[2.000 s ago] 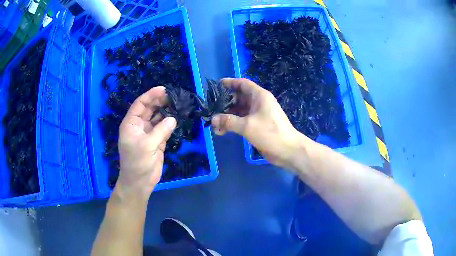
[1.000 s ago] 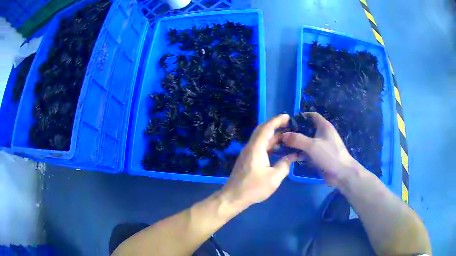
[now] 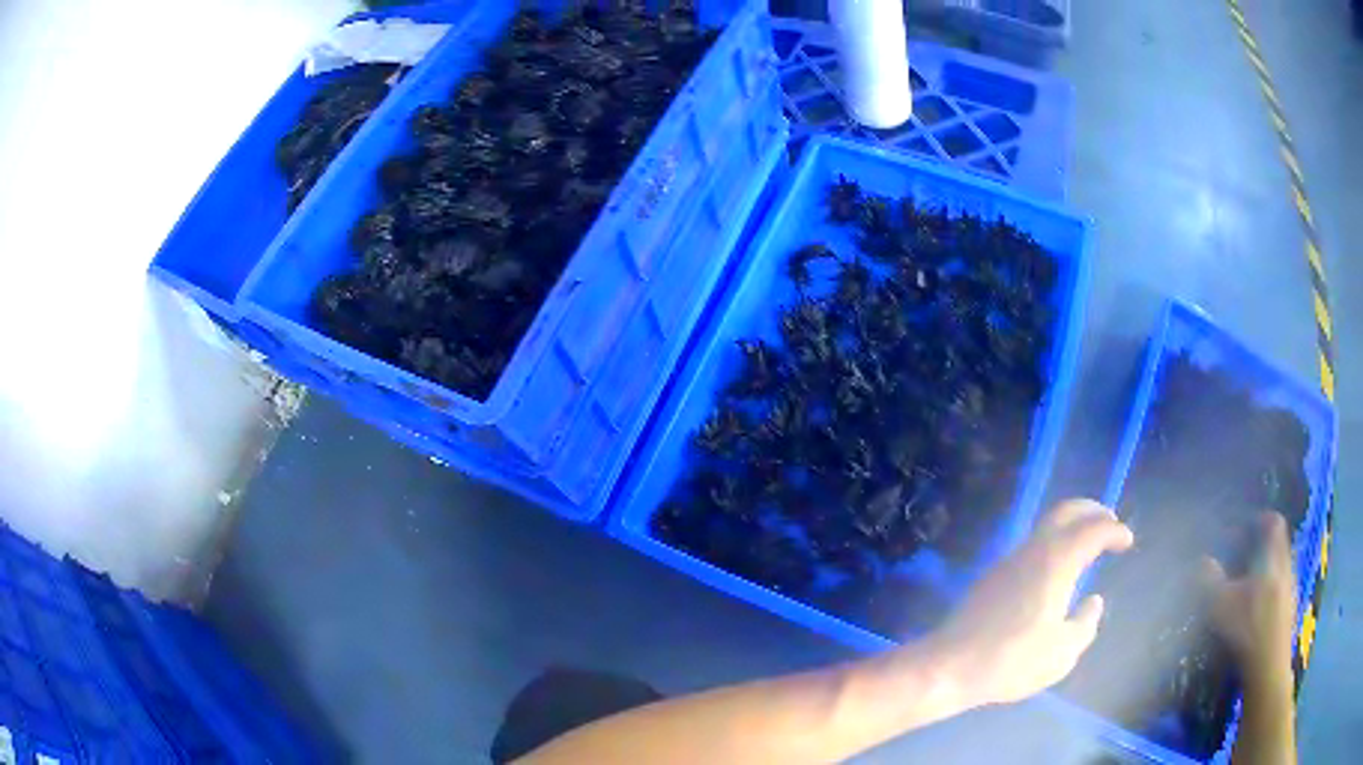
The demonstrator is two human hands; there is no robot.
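My left hand (image 3: 1034,610) is over the left edge of the right-hand blue crate (image 3: 1139,407), fingers apart, with nothing visible in it. My right hand (image 3: 1256,598) is blurred and reaches into that crate among the black spiky parts (image 3: 1218,448); whether it holds any is hidden. The middle blue crate (image 3: 748,586) stands beside it on the floor, with a loose layer of black spiky parts (image 3: 837,404) and blue bottom showing between them.
A raised blue crate (image 3: 620,307) full of black parts stands left of the middle crate. Another crate with a white sheet (image 3: 371,45) is behind it. A white roll (image 3: 875,63) stands by a blue pallet (image 3: 987,120). Blue crates (image 3: 127,650) are lower left; striped tape (image 3: 1297,217) runs right.
The view has swung left, so the crates sit further right. My hands have moved apart from the black part between them; my right hand has gone down into the right-hand crate.
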